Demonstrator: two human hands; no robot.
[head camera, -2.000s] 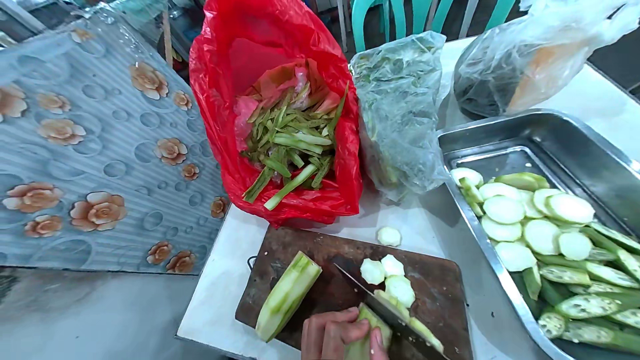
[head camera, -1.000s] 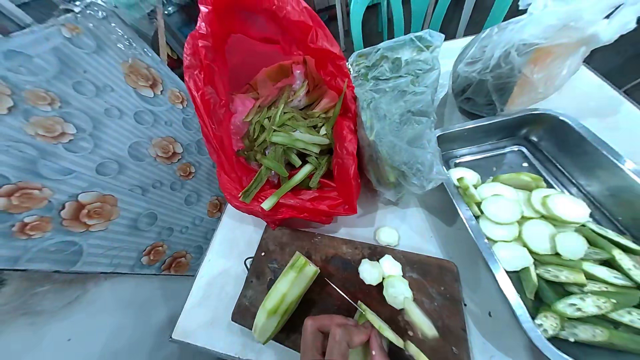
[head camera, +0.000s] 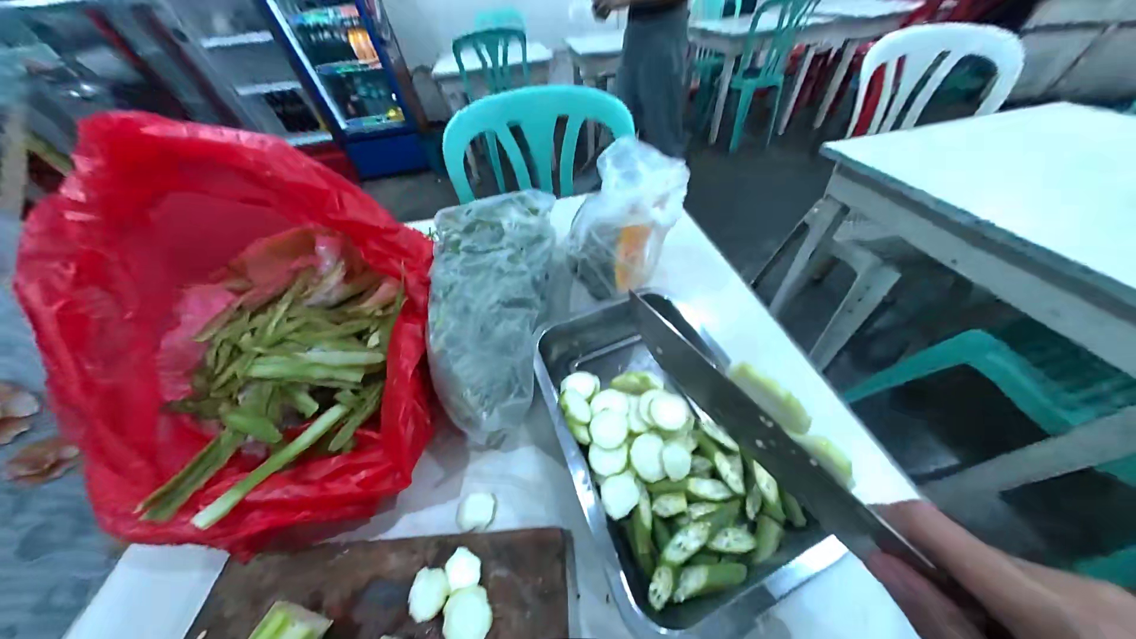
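My right hand (head camera: 967, 577) holds a large kitchen knife (head camera: 754, 426) by its handle, the blade slanting over a metal tray (head camera: 577, 497). Pale green vegetable slices (head camera: 772, 399) show beside the blade's far side. In the tray lie round pale slices (head camera: 648, 457) and obliquely cut okra-like pieces (head camera: 701, 541). Several round slices (head camera: 466, 608) rest on the wooden cutting board (head camera: 355, 577) at the bottom, near the end of a peeled green vegetable (head camera: 291, 621). One slice (head camera: 477, 512) sits on the table just beyond the board. My left hand is not in view.
A red plastic bag (head camera: 240, 195) of green peelings stands at the left. Beyond the tray are a clear bag of greens (head camera: 493, 311) and another clear bag (head camera: 630, 222). A green chair (head camera: 537, 120), a white table (head camera: 1021, 177) and a standing person (head camera: 652, 71) are farther off.
The view has swung up and right. The knife has moved from the cutting board to over the tray. My left hand, earlier at the vegetable on the board, has left the view.
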